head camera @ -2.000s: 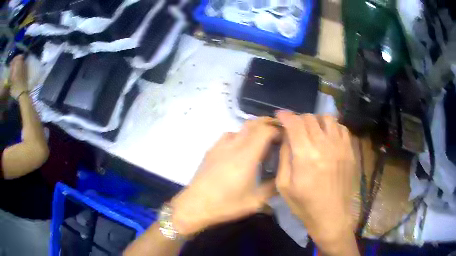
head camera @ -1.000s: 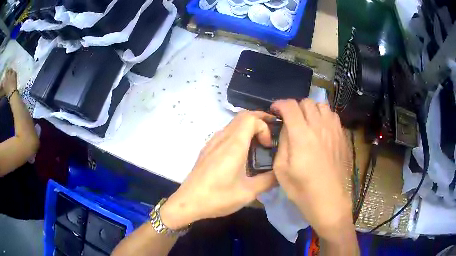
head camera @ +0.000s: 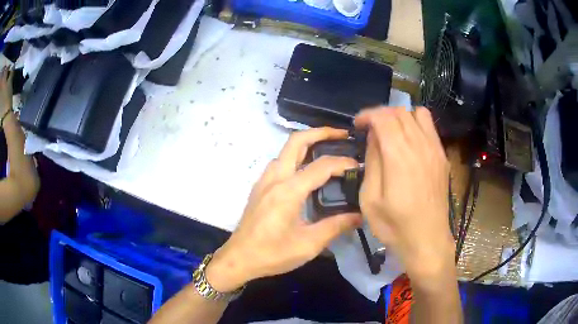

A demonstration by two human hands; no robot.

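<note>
Both my hands hold a small dark piece (head camera: 326, 199) with a grey windowed face over the bench's front edge. My left hand (head camera: 285, 196) grips its left side, thumb on its face near a small yellowish spot. My right hand (head camera: 405, 177) is closed around its right side and hides that part. Behind my hands a black plastic housing (head camera: 336, 85) lies flat on white foam, with short thin wires at its upper left. A dark thin bar (head camera: 369, 252) shows below my hands; I cannot tell what it is.
Wrapped black housings (head camera: 89, 101) stand at the left on the white paper sheet (head camera: 190, 139). A blue parts bin (head camera: 298, 14) is at the back, a fume fan (head camera: 443, 69) and iron stand (head camera: 518, 145) at the right. A blue crate (head camera: 104, 243) is below left. A person's arm (head camera: 16, 164) is far left.
My left thumb has moved across the piece and more of its face shows. The dark thin bar has come into view below my hands. The view has shifted, so the bench things sit higher.
</note>
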